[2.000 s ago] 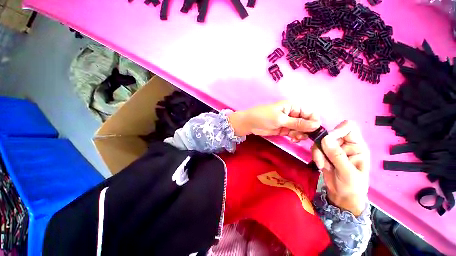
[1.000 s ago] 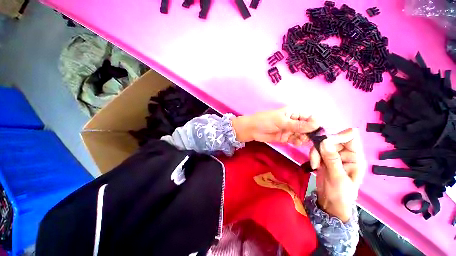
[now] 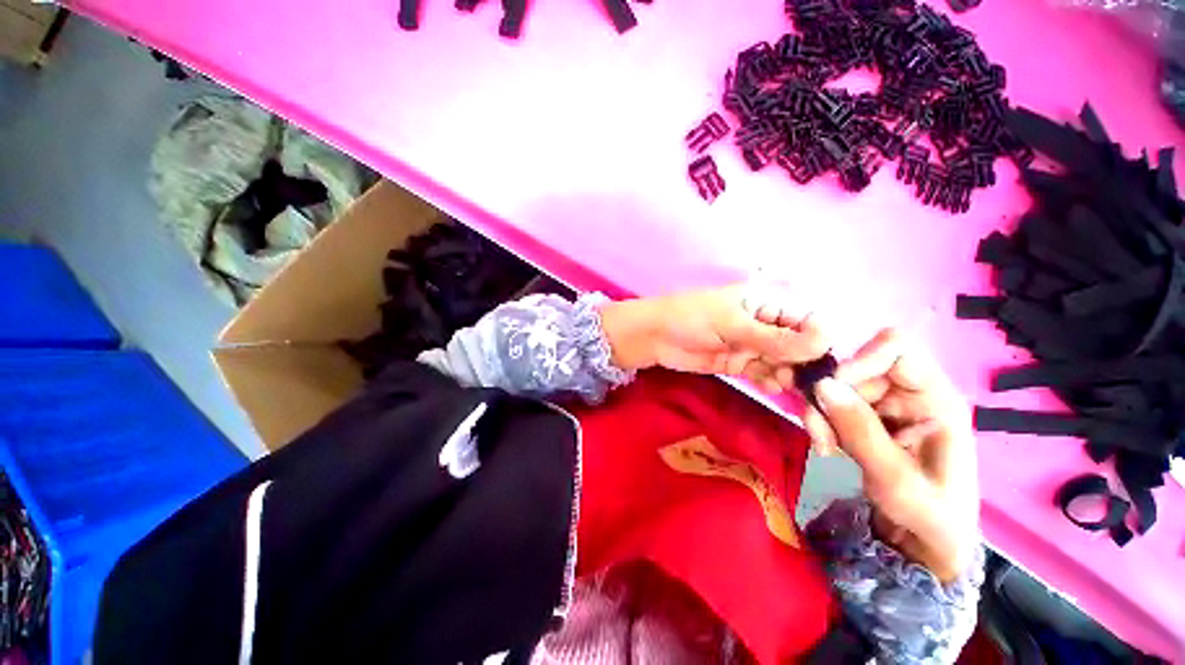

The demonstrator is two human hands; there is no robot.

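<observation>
My left hand (image 3: 715,333) and my right hand (image 3: 903,448) meet at the near edge of the pink table. Between their fingertips they hold a small black strap piece (image 3: 816,376). Fingers cover much of it, and I cannot tell whether a buckle is on it. A pile of small glossy black buckles (image 3: 832,104) lies beyond my hands, with two loose buckles (image 3: 706,156) at its left side. A heap of black webbing strips (image 3: 1092,286) lies to the right.
Black strips (image 3: 516,13) lie at the table's far edge. A webbing loop (image 3: 1089,503) lies at right. Below the table (image 3: 390,163) at left are a cardboard box (image 3: 289,279) with black pieces, a crumpled pale sack (image 3: 195,169) and a blue surface (image 3: 117,442).
The small black piece has turned between my fingertips. My right hand has shifted slightly right and its fingers have spread somewhat. The view has moved slightly.
</observation>
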